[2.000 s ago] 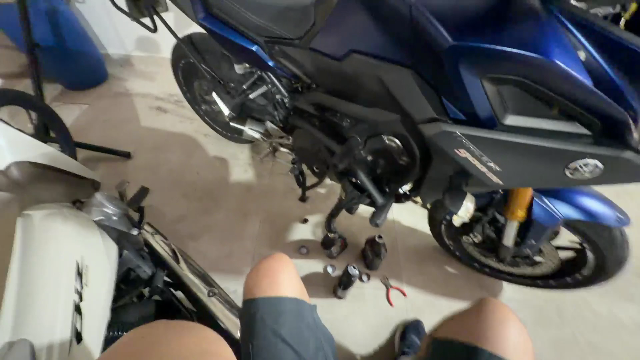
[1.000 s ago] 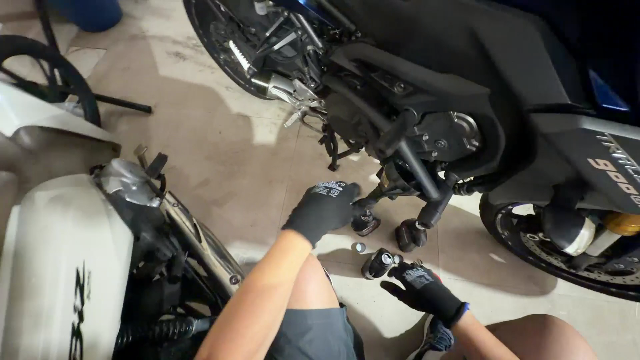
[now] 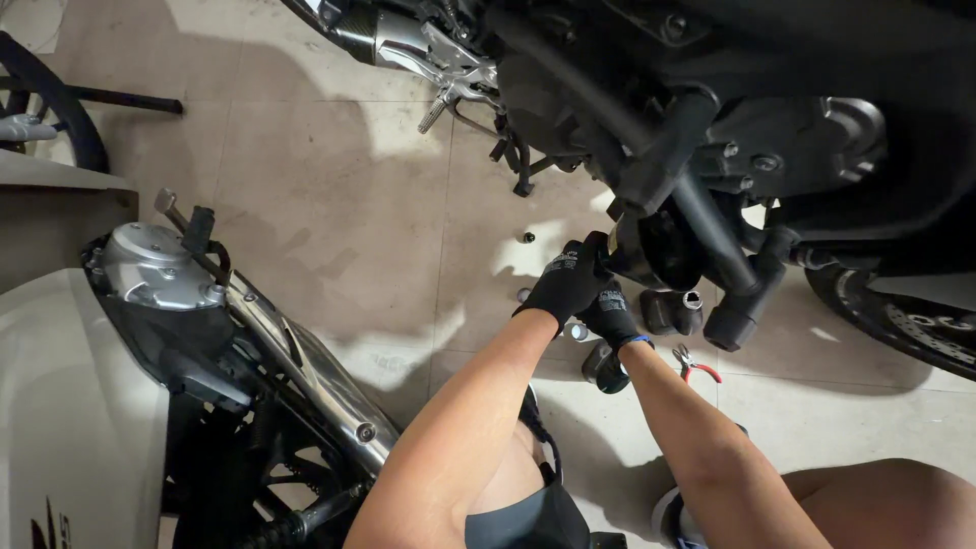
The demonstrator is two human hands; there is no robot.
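My left hand [image 3: 568, 278], in a black glove, is at the side of a dark bottle [image 3: 657, 252], which is tilted beneath the motorcycle's black crash bar [image 3: 713, 229]. My right hand [image 3: 610, 313], also gloved, is close below it; its fingertips are hidden behind the left hand, so its hold cannot be told. Another dark bottle [image 3: 606, 367] stands open just below my right hand, and a third [image 3: 667, 311] is to its right. Pliers with red handles [image 3: 700, 367] lie on the floor. Small round caps [image 3: 579, 332] lie near the bottles.
The dark motorcycle [image 3: 793, 145] fills the upper right, with its front wheel [image 3: 900, 320] at the right edge. A white motorcycle [image 3: 76, 381] with a metal exhaust pipe [image 3: 305, 366] is close on the left. A small dark part [image 3: 529, 237] lies on the tiled floor.
Both hands have come into view since the oldest frame. They were apart one second ago and are now together. One dark bottle has been lifted from the floor. The view has moved nearer.
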